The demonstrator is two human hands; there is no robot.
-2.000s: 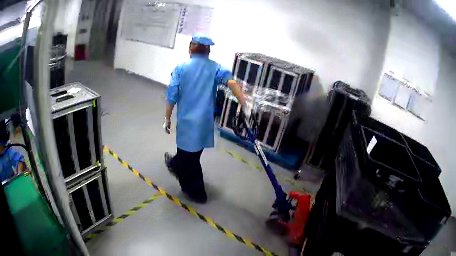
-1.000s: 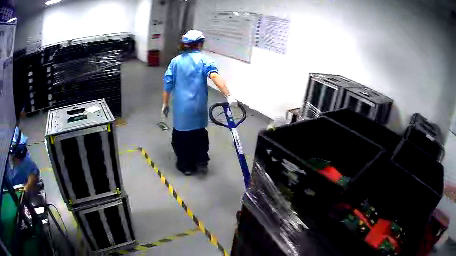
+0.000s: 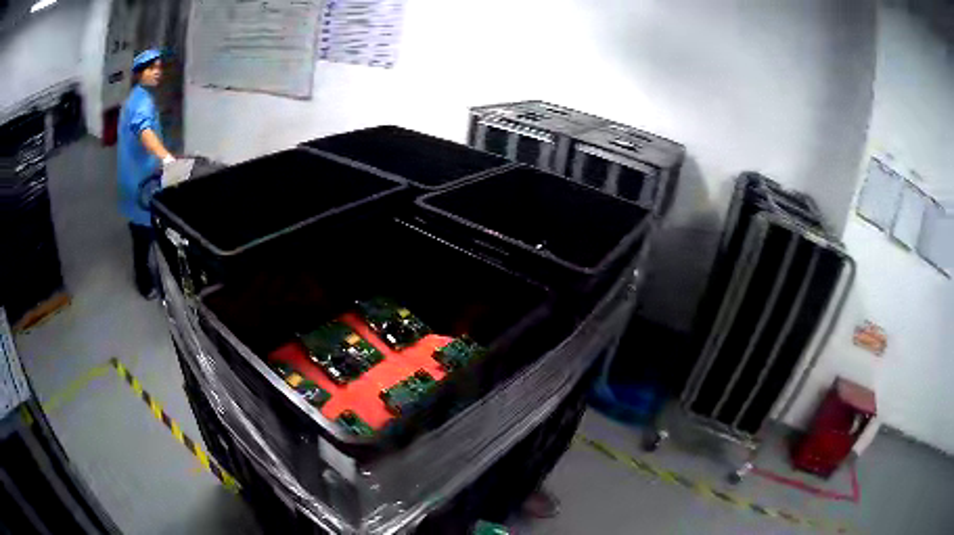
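Observation:
Neither of my hands is in view. Nearest in front of me stands a large stack of black bins (image 3: 418,225), wrapped in clear stretch film (image 3: 241,402). The nearest bin holds several green circuit boards (image 3: 342,352) on bright red material (image 3: 366,389). The insides of the other open bins look dark, and I cannot tell what they hold. A person in a blue coat and cap (image 3: 136,157) stands behind the stack at the left, one gloved hand near its far edge.
Black-panelled cases (image 3: 575,146) stand behind the stack by the wall. A wheeled black rack (image 3: 769,313) and a red box (image 3: 834,426) are at the right. Yellow-black tape (image 3: 173,423) crosses the grey floor at the left. Dark stacks (image 3: 26,225) stand at the far left.
The bin stack has moved from the right to the middle and looms larger. The person is now further left, facing more this way. The pallet truck handle no longer shows clearly.

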